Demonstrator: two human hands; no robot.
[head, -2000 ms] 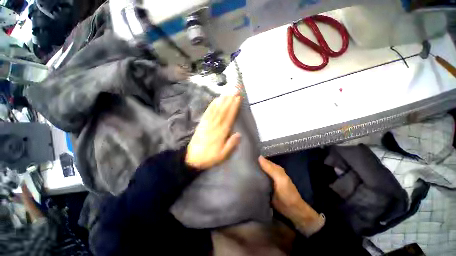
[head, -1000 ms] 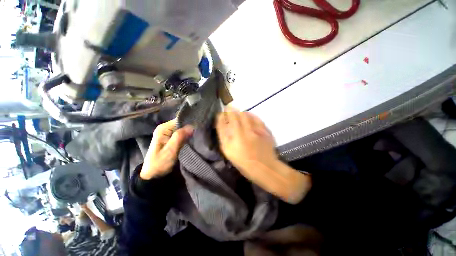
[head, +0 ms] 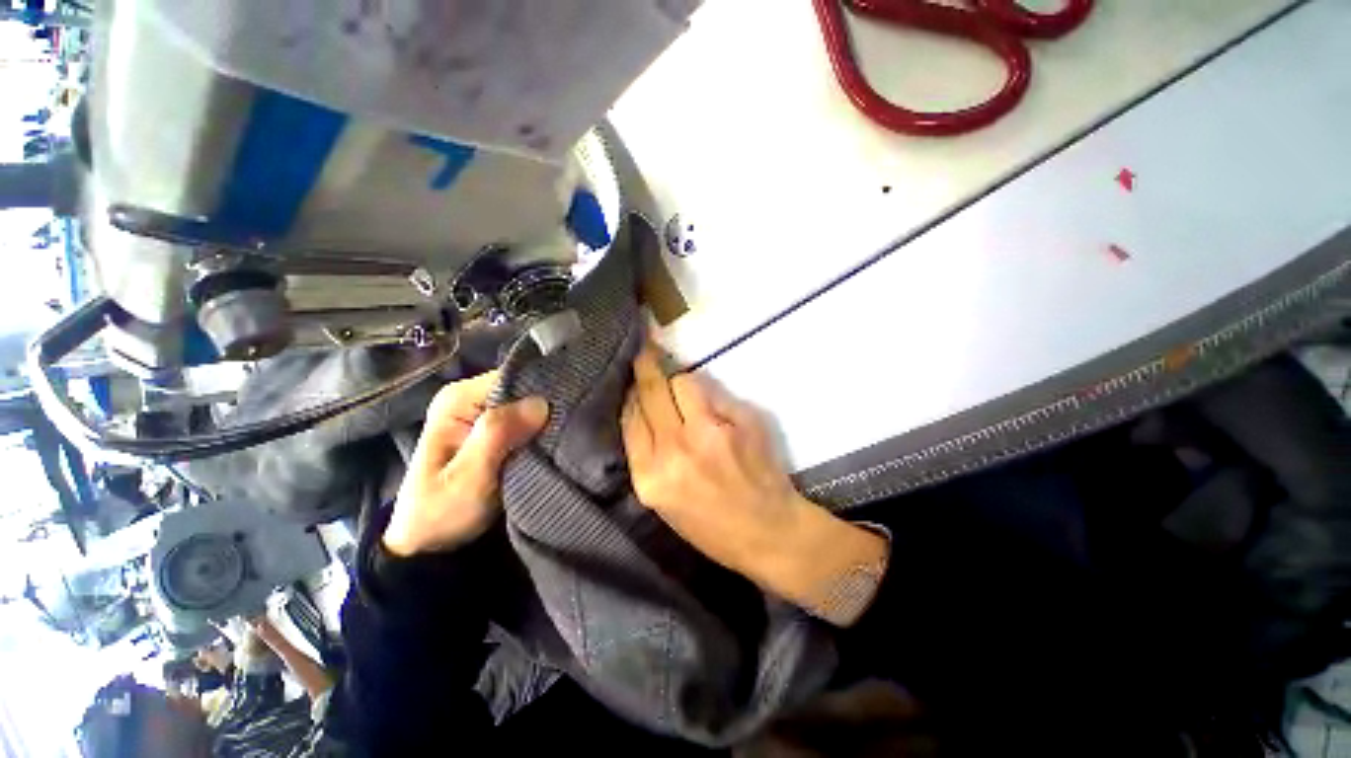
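Observation:
A grey rib knit band (head: 593, 333) runs from the needle area of the white sewing machine (head: 356, 163) down towards my lap, joined to the dark grey garment (head: 652, 637). My left hand (head: 452, 467) pinches the band's left edge, thumb on top. My right hand (head: 711, 467) lies on the right side of the band, fingertips near the machine bed; its fingers partly hide the fabric. The presser foot area (head: 526, 296) is just above the band. A small pale tab (head: 556, 332) shows on the band. More grey fabric (head: 304, 422) lies left, behind the machine arm.
Red-handled scissors (head: 948, 111) lie on the white table (head: 889, 326). Small red scraps (head: 1120, 179) lie right of the slot line. A ribbed-looking trim (head: 1037, 415) lines the table's front edge. Another person's arm (head: 289, 652) shows at lower left, near a grey machine part (head: 200, 570).
The fabric, spread flat under my left hand two seconds ago, now shows its rib band at the needle with both hands on it. The view has moved closer to the machine. In the last second the hands barely moved.

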